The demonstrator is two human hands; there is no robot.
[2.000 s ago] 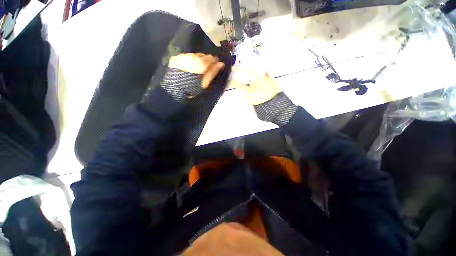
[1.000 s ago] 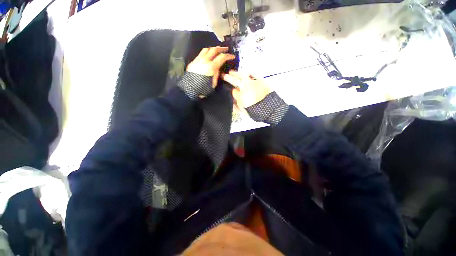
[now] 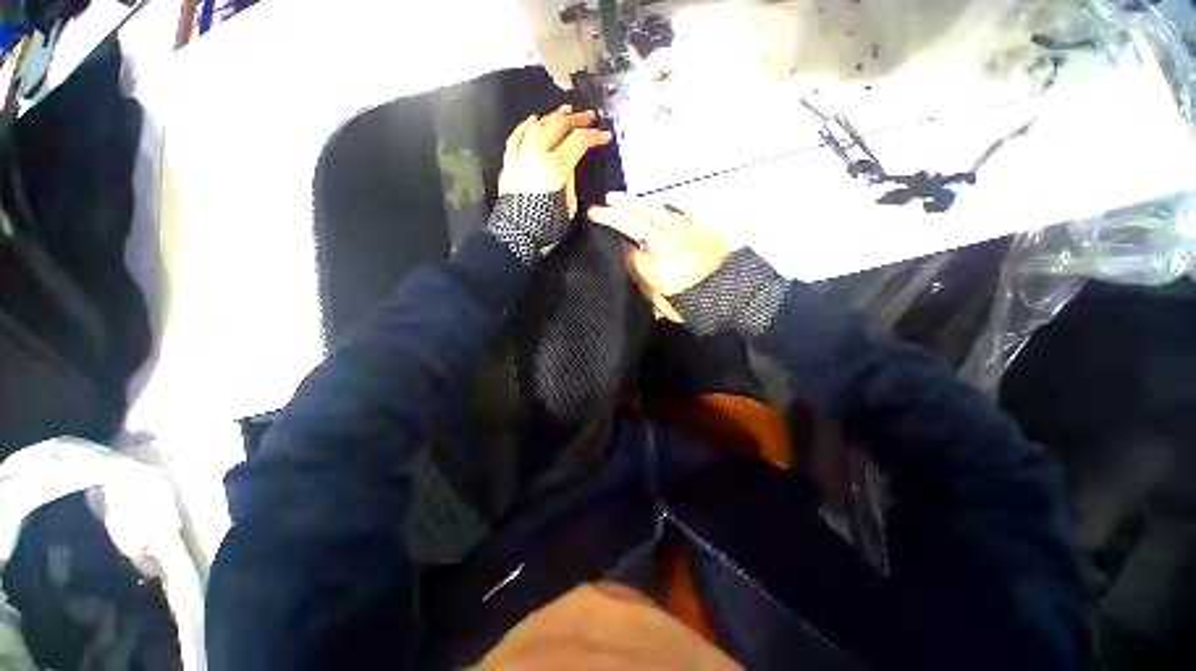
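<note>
A black mesh back panel (image 3: 380, 197) with a camouflage webbing band (image 3: 459, 171) lies left of the presser foot and needle area (image 3: 597, 89) and hangs over the front table edge toward my lap. My left hand (image 3: 544, 157) lies on the panel near its right edge, fingers spread, pressing it close to the needle. My right hand (image 3: 662, 249) is at the panel's right edge, nearer to me; its fingertips touch the edge, and its underside is hidden. Whether it pinches the cloth is unclear.
A white table (image 3: 236, 197) surrounds the work. A black tangled item (image 3: 925, 190) lies right of the needle. Clear plastic (image 3: 1089, 256) is at the right. A white plastic bag (image 3: 144, 511) with dark contents is at lower left. Dark pieces (image 3: 72, 249) are at far left.
The panel has turned more upright and moved toward my lap. My left hand moved right and up from its first place. My right hand moved a little toward me along the edge.
</note>
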